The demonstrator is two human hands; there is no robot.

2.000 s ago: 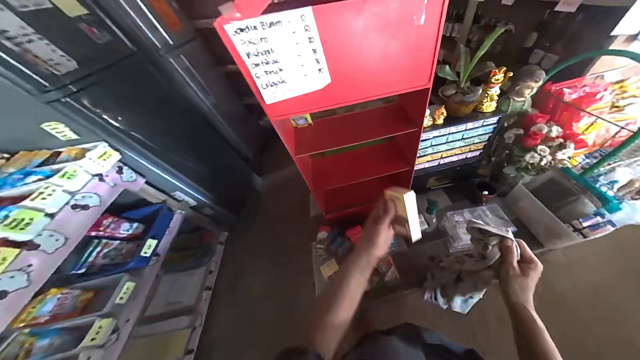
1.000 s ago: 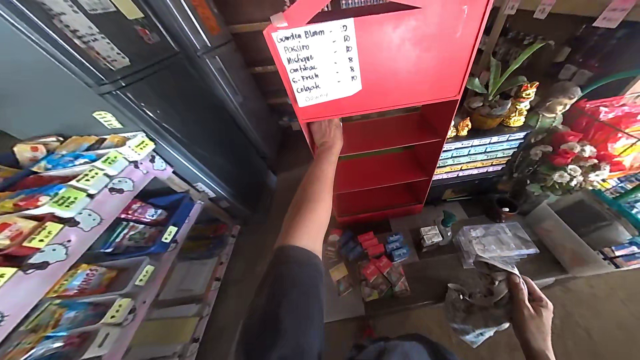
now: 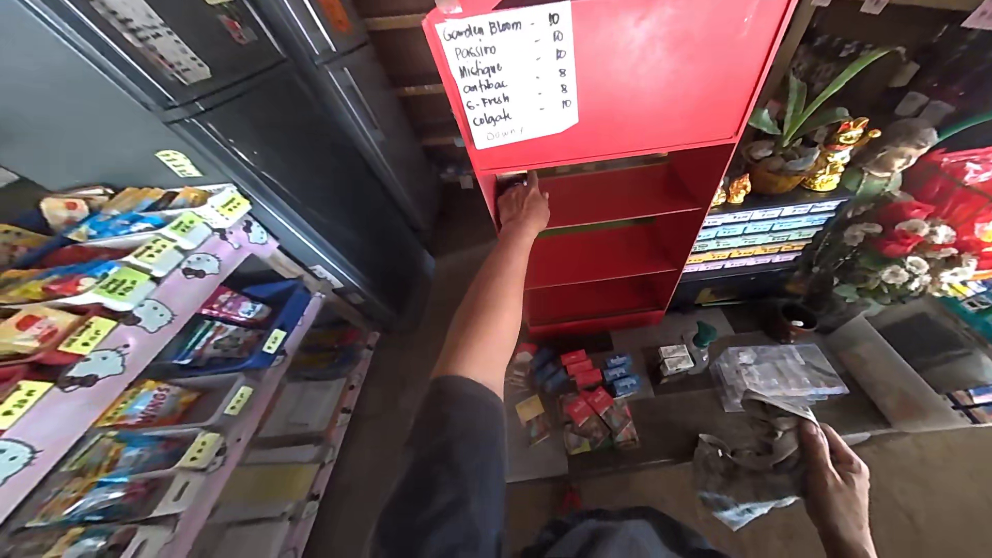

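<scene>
My left hand [image 3: 525, 208] reaches into the left end of the top open shelf of a red cabinet [image 3: 643, 85]. Its fingers are around or against a small dark item at the shelf's left side; whether they grip it is hard to see. A handwritten paper list [image 3: 508, 77] is fixed to the cabinet's front above that arm. At the lower right, my right hand [image 3: 841, 480] holds a crumpled grey-brown cloth [image 3: 756, 465] by its upper edge. The cloth hangs down in front of the low table.
Small red and blue packets [image 3: 585, 380], a green-capped bottle [image 3: 701, 345] and clear plastic cases [image 3: 783, 372] lie before the cabinet. Bins of packaged goods [image 3: 155, 403] line the left side, near a dark refrigerator [image 3: 302, 170]. Artificial flowers [image 3: 914, 248] stand at right.
Two seconds ago my left hand held a pale box over the low table; then it moved to the cabinet's upper left shelf, where it stays. My right hand keeps holding the cloth.
</scene>
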